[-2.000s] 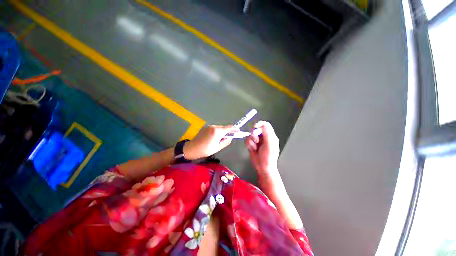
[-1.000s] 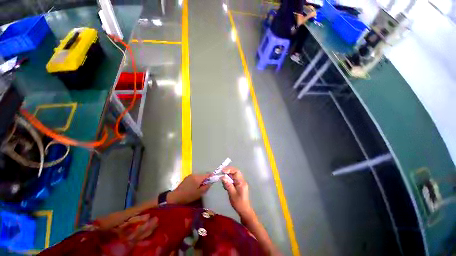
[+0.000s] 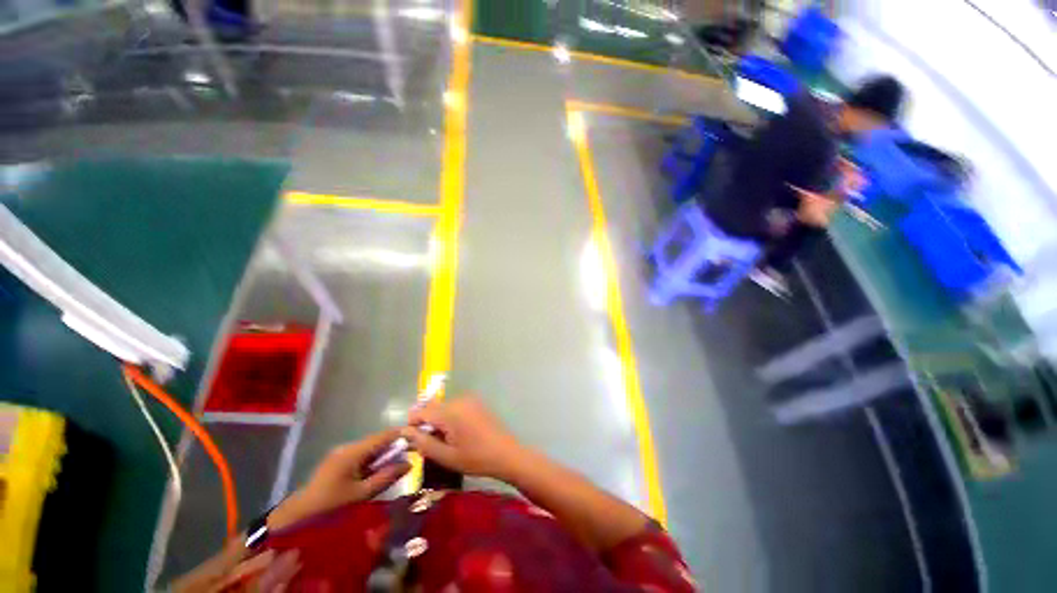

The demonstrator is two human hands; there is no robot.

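Note:
My left hand [image 3: 357,466], with a dark band at the wrist, is closed around a slim white item [image 3: 390,453], like a marker pen, low in the centre in front of my red patterned top. My right hand [image 3: 466,436] meets it from the right, its fingers closed on the near end of the item. A pale tip [image 3: 432,389] sticks up just above the fingers. Blur and the fingers hide where the pieces join. Both hands are above the floor, touching no bench.
A green bench [image 3: 151,232] is at left, with a white bar [image 3: 87,313], orange cord [image 3: 214,458] and yellow box [image 3: 29,492]. A red tray [image 3: 257,371] sits lower beside it. At right, a person [image 3: 771,168] sits on a lilac stool [image 3: 701,257] by a bench with blue bins [image 3: 956,243].
The view has moved forward along the aisle; the seated person and red tray look nearer. My hands sit further left and closer together, still holding the white item.

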